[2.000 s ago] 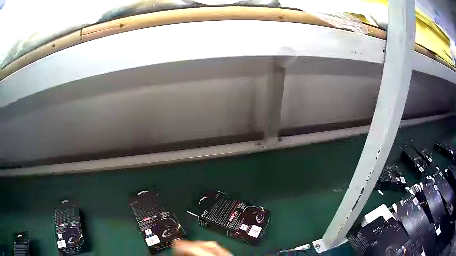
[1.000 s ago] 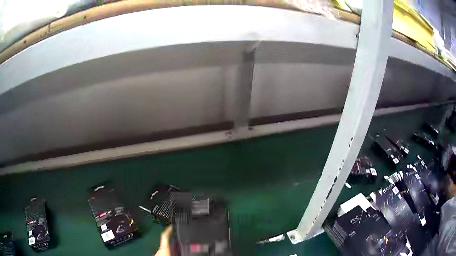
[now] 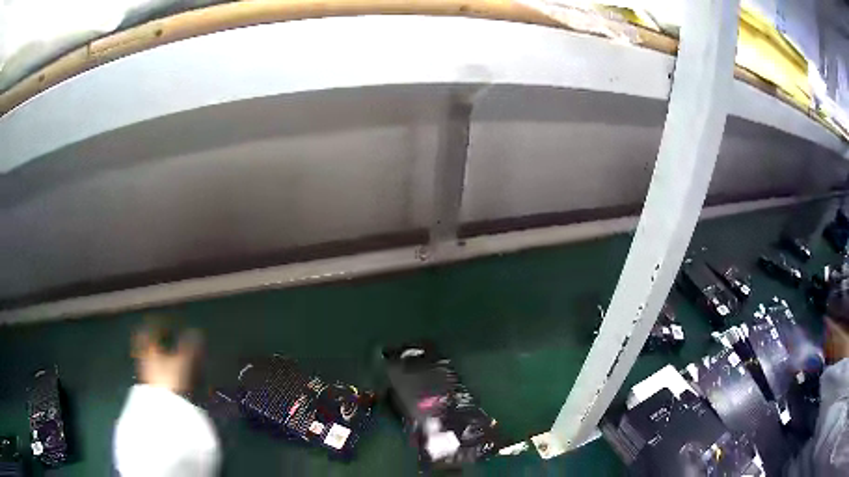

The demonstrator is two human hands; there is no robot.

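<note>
My left hand (image 3: 168,352), blurred above a white sleeve, is over the belt at the left. Its fingers are too blurred to show whether it holds anything. To its right a black retail box (image 3: 303,405) lies slanted on the green belt, with its round picture and white label up. Another black retail box (image 3: 442,410), slightly blurred, lies further right with a white patch near its lower end. A narrow black box (image 3: 47,419) lies at the far left, and part of one more shows at the left edge. My right hand is not in view.
A slanting white post (image 3: 642,252) stands right of the boxes. Behind the belt runs a grey-white frame (image 3: 326,56). Overlapping black cartons (image 3: 670,419) with a pale card are piled at right, with more boxes beyond. Another person's sleeve (image 3: 827,419) shows at the right edge.
The dark box held near the centre a second ago is out of the hand; a box now lies on the belt right of there. My left hand has moved left.
</note>
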